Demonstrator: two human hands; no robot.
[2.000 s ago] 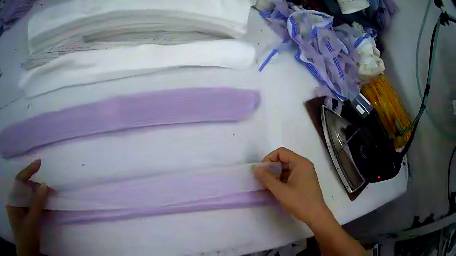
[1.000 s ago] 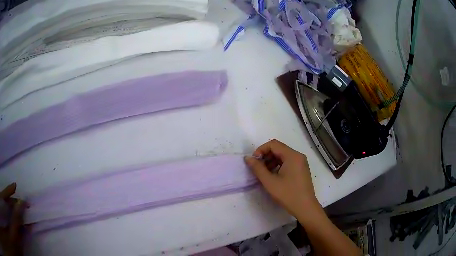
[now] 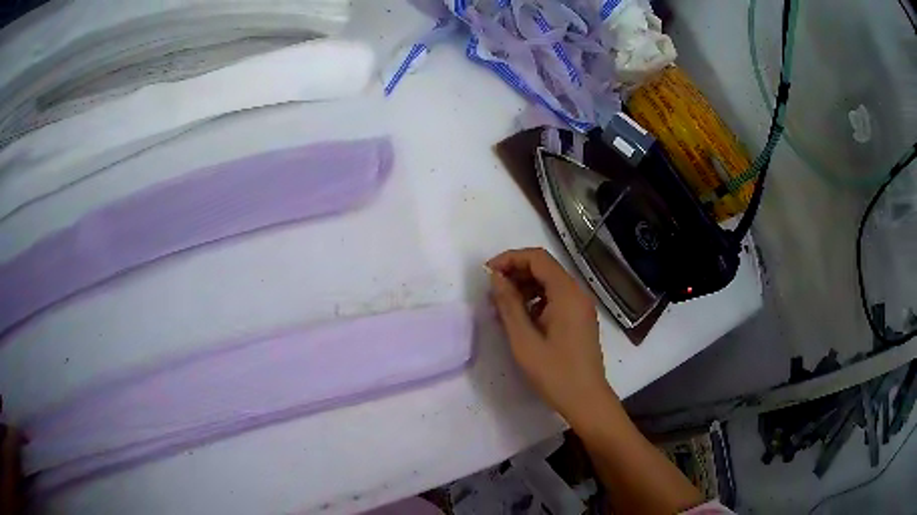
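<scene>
The near lilac stack (image 3: 271, 377) lies flat and slightly slanted on the white table, its layered edge towards me. My right hand (image 3: 548, 337) is just beyond its right end, not touching it, with thumb and fingers curled close together. A tiny pale spot shows at the fingertips; I cannot tell whether it is a nail or a scrap. My left hand (image 3: 10, 468) is dark and mostly cut off by the left edge, at the stack's left end; its grip is hidden. The far lilac stack (image 3: 211, 201) lies beyond.
White strips (image 3: 241, 89) and a large white stack (image 3: 191, 30) lie at the far left. Crumpled blue-edged lilac pieces (image 3: 533, 50) lie at the far edge. The iron (image 3: 644, 231) sits on a brown rest at right, beside a yellow-orange bundle (image 3: 689, 136), a black cable and green hose.
My right hand has let go of the near stack's right end and moved off it. The top strip now lies flat over the stack. The view has shifted right, taking my left hand nearly out.
</scene>
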